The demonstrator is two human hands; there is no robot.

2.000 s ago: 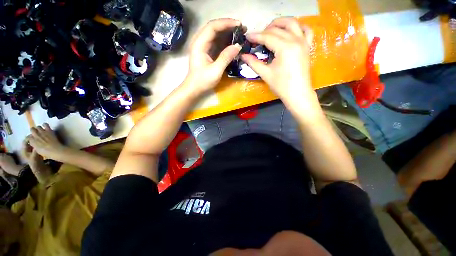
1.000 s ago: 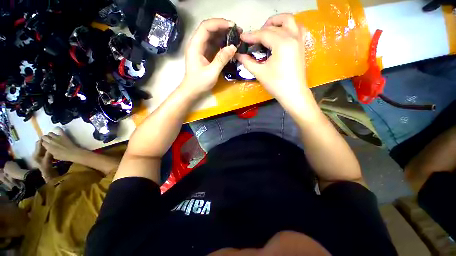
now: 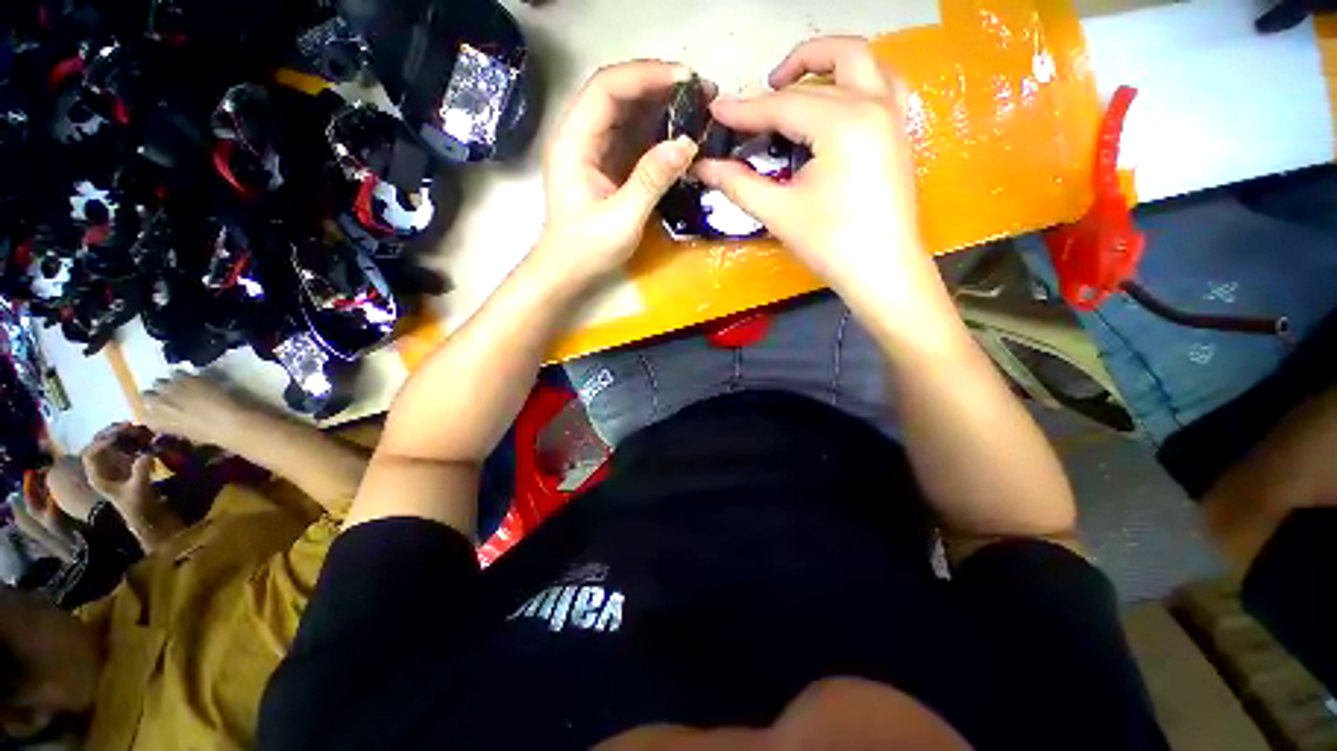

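Note:
My left hand pinches a small dark circuit board between thumb and fingers, held on edge. My right hand has its thumb and fingertips closed at the board's right side, on something too small to make out. A black housing with a white inner plate lies under my hands on the orange-taped front edge of the bench. My fingers hide part of the housing.
Many part-built black units crowd the bench at left. A large black unit with a silvery face stands nearest my left hand. A red air blow gun hangs at the bench edge at right. Neighbours' hands are at left.
My hands have stayed nearly in place around the board, which is turned more on edge than two seconds ago. The neighbour's hands at left have shifted, and the view has moved slightly.

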